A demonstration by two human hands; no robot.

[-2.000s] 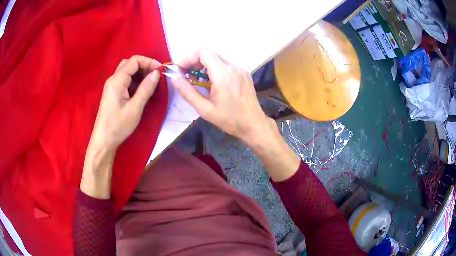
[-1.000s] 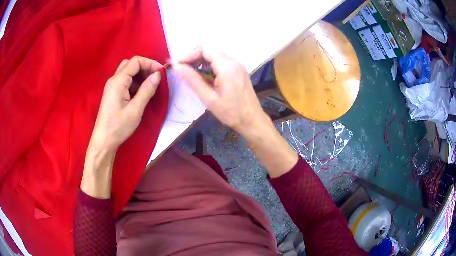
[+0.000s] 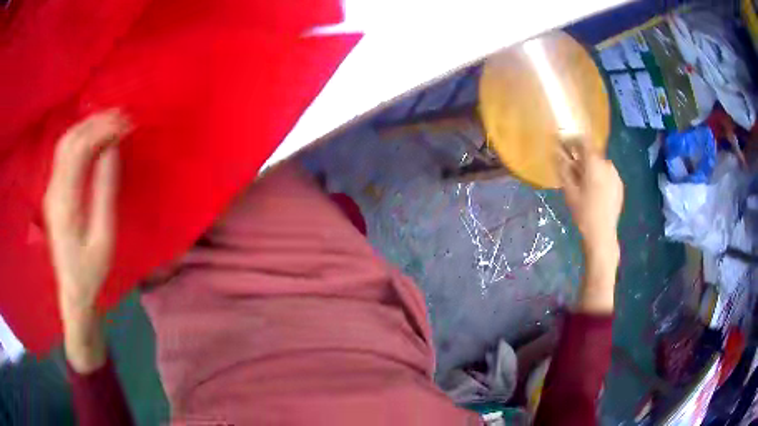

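The red jacket or coat (image 3: 208, 108) lies over the table on the left and hangs over its near edge, with a pointed corner on the right. My left hand (image 3: 81, 187) is over the cloth at the far left, blurred. Its fingers are bent, and I cannot tell whether they pinch any cloth. My right hand (image 3: 594, 191) is well away from the cloth, with its fingertips over the round stool's near edge. The fingers are bunched and blurred. Something dark shows at the fingertips, too unclear to name.
The round yellow-brown stool (image 3: 532, 108) stands beside the white table (image 3: 399, 50). Below are the floor (image 3: 399, 208) and white scraps or strips (image 3: 490, 258). A blue bag (image 3: 691, 154), a pale plastic bag (image 3: 694, 208) and a green and white box (image 3: 640, 87) lie at the right.
My right hand has left the cloth edge and moved right to the stool. My left hand has moved left and down from that edge. The cloth has shifted, with a corner now showing.
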